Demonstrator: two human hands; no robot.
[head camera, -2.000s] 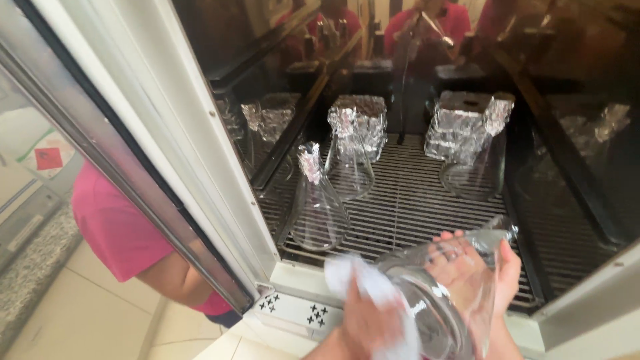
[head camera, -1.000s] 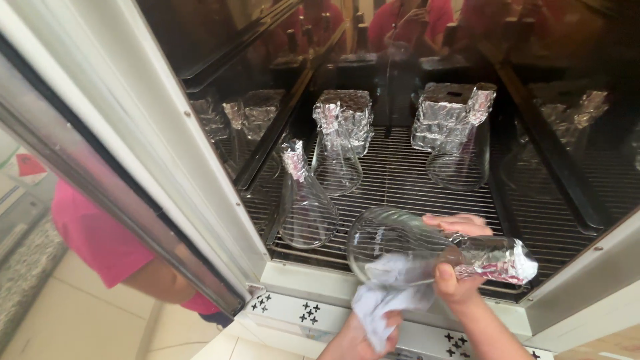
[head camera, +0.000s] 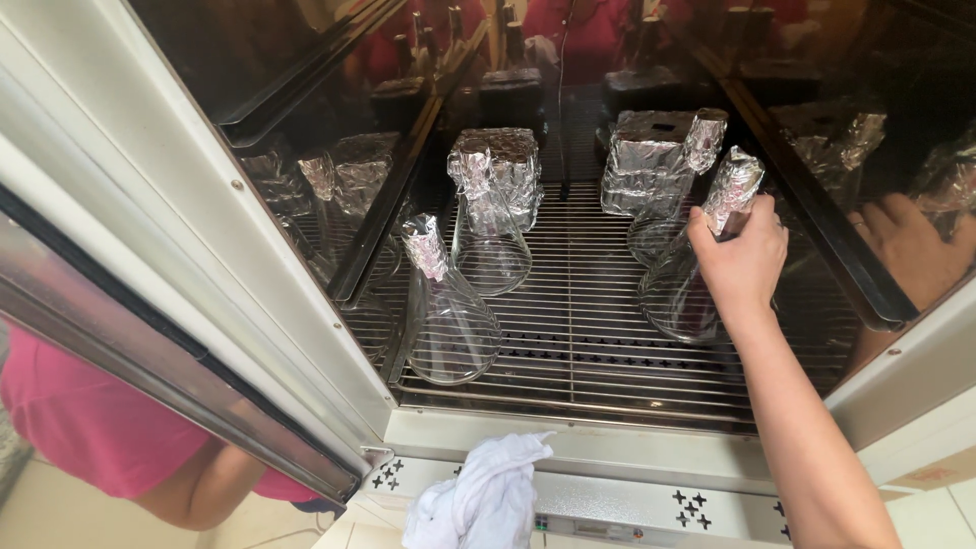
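My right hand (head camera: 740, 255) grips the foil-wrapped neck of an Erlenmeyer flask (head camera: 682, 301), which is upright over the wire rack (head camera: 572, 305) at the right. Just behind it is another foil-capped flask (head camera: 656, 229). On the left of the rack, two more foil-capped flasks (head camera: 454, 328) (head camera: 492, 255) stand one behind the other. Foil-wrapped blocks (head camera: 652, 164) (head camera: 518, 171) sit at the back of both sides. A bunched white cloth (head camera: 476, 496) shows at the bottom, in front of the cabinet sill; my left hand is not visible.
Dark shelf rails (head camera: 389, 206) (head camera: 823, 206) run along both shiny side walls, which mirror the flasks and my hand. The metal door edge (head camera: 175, 381) borders the left. Beyond it is a person in a pink shirt (head camera: 91, 419). A perforated panel (head camera: 610, 496) lies below the sill.
The flask held tilted in front of the rack a second ago is now upright at the rack's right side, in my right hand. The left hand has gone from sight; the cloth is lower.
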